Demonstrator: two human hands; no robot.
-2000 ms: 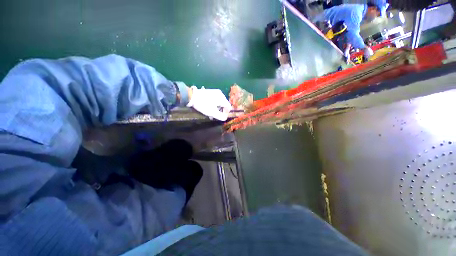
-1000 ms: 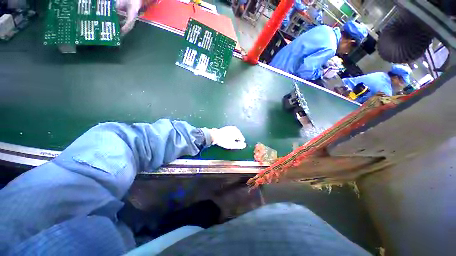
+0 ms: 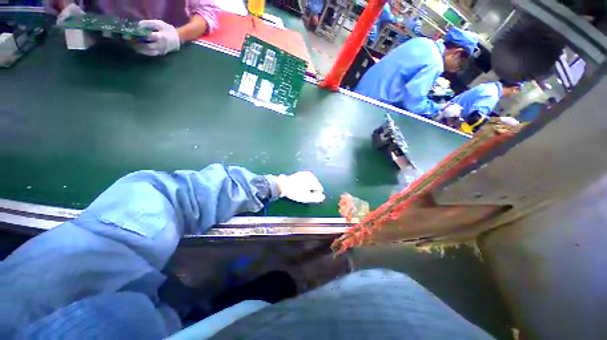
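My left hand (image 3: 301,187), in a white glove, rests on the green conveyor belt (image 3: 200,129) just beyond the metal side rail (image 3: 266,226). Its fingers are curled in and nothing shows in them. My right hand is out of the picture. A green circuit board (image 3: 269,74) lies on the far side of the belt, with white strips facing up. An assembled board (image 3: 394,143) with black parts stands tilted on the belt, right of my hand and apart from it.
A red-wrapped guide bar (image 3: 412,192) runs along the metal housing (image 3: 552,199) at right. A red post (image 3: 353,46) stands at the far edge. A coworker in pink holds a board (image 3: 110,26) beside a red mat (image 3: 226,32). Coworkers in blue work beyond the belt.
The view has swung from the housing toward the belt. Since one second ago, the pink-sleeved coworker's board has tilted nearly edge-on and both gloved hands show. My left hand has barely moved.
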